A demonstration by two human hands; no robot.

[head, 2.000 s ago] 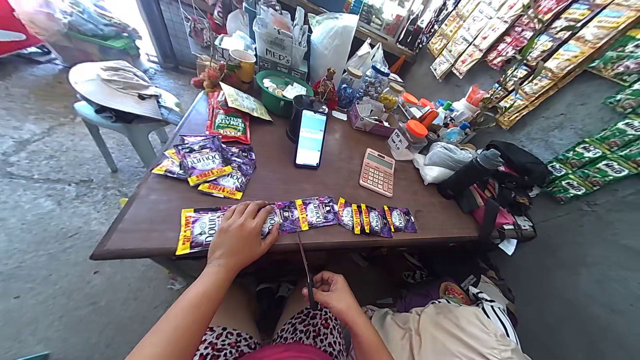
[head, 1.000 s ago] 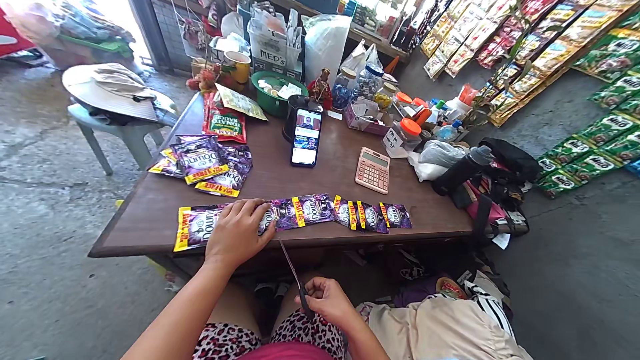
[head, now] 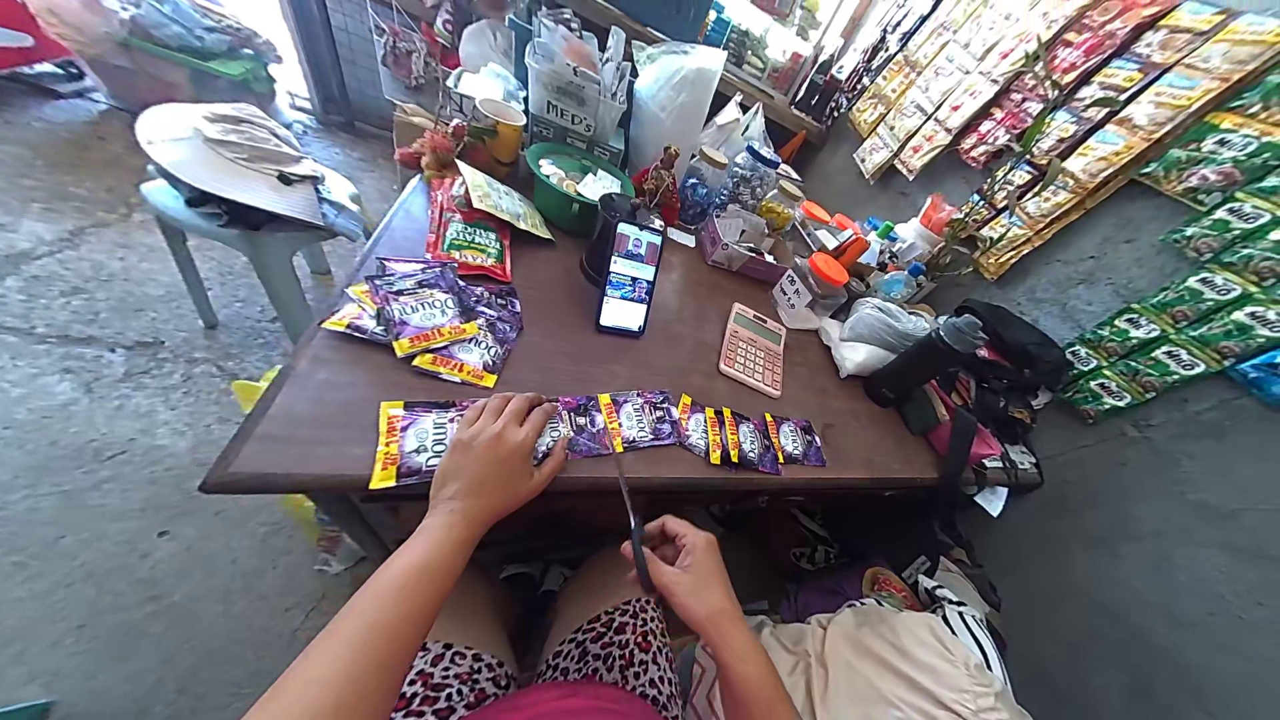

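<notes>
My left hand point(head: 495, 455) lies palm down on a strip of purple Downy sachets point(head: 415, 440) along the table's near edge. In my right hand point(head: 680, 565) is a pair of scissors point(head: 630, 510) by its dark handles, the blades pointing up to the strip's lower edge, beside the yellow band of a sachet point(head: 642, 418). Whether the blades touch the strip I cannot tell. Several smaller-looking Downy sachets point(head: 750, 440) lie overlapping to the right. A pile of Downy sachets point(head: 425, 310) rests at the table's back left.
On the brown table point(head: 560, 350) are an upright phone point(head: 630, 280), a pink calculator point(head: 753, 350), red tomato sauce pouches point(head: 465, 235), a green basin point(head: 570, 200) and lidded jars point(head: 745, 180). A black bottle point(head: 925, 360) lies at the right edge. A hat point(head: 235, 160) sits on a stool.
My right hand with the scissors has moved slightly; the blades now point farther right along the strip than one second ago. My left hand stays on the sachets.
</notes>
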